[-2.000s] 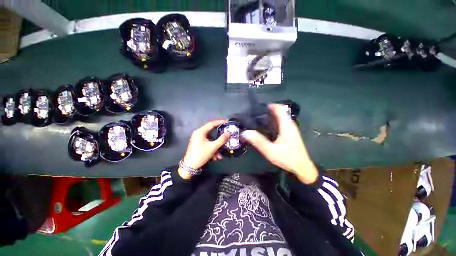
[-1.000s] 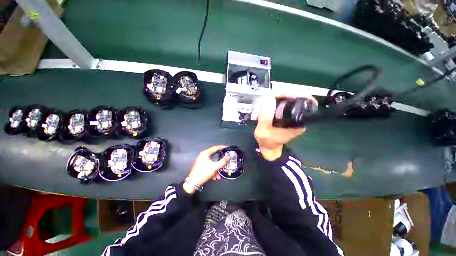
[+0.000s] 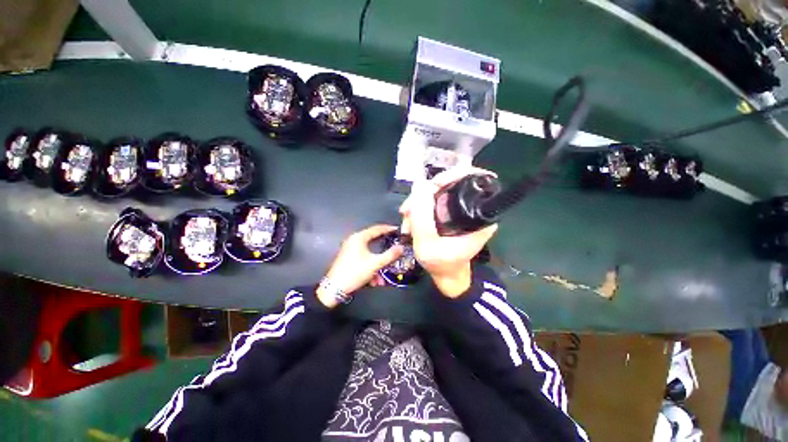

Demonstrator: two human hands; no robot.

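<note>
A round black housing (image 3: pixel 400 264) with a silvery-white centre lies on the dark green bench in front of me. My left hand (image 3: pixel 357 262) holds it at its left side, fingers on its rim. My right hand (image 3: pixel 442 231) grips the black electric screwdriver (image 3: pixel 471 204), its cord end towards me, over the housing's right side. The bit and the housing's right part are hidden by the hand. The pale grey screw feeder (image 3: pixel 449 108) stands just behind; its front ledge is partly covered by my right hand.
Rows of black housings (image 3: pixel 200 240) lie at the left, two more (image 3: pixel 332 105) behind them, and several (image 3: pixel 654 169) at the back right. The screwdriver cord (image 3: pixel 566 129) loops right. A pale rail (image 3: pixel 216 59) runs along the back. A red stool (image 3: pixel 54 345) stands lower left.
My right hand first took up the screwdriver and held it at the feeder, then brought it down over the housing. My left hand stays on the housing. The camera view has shifted.
</note>
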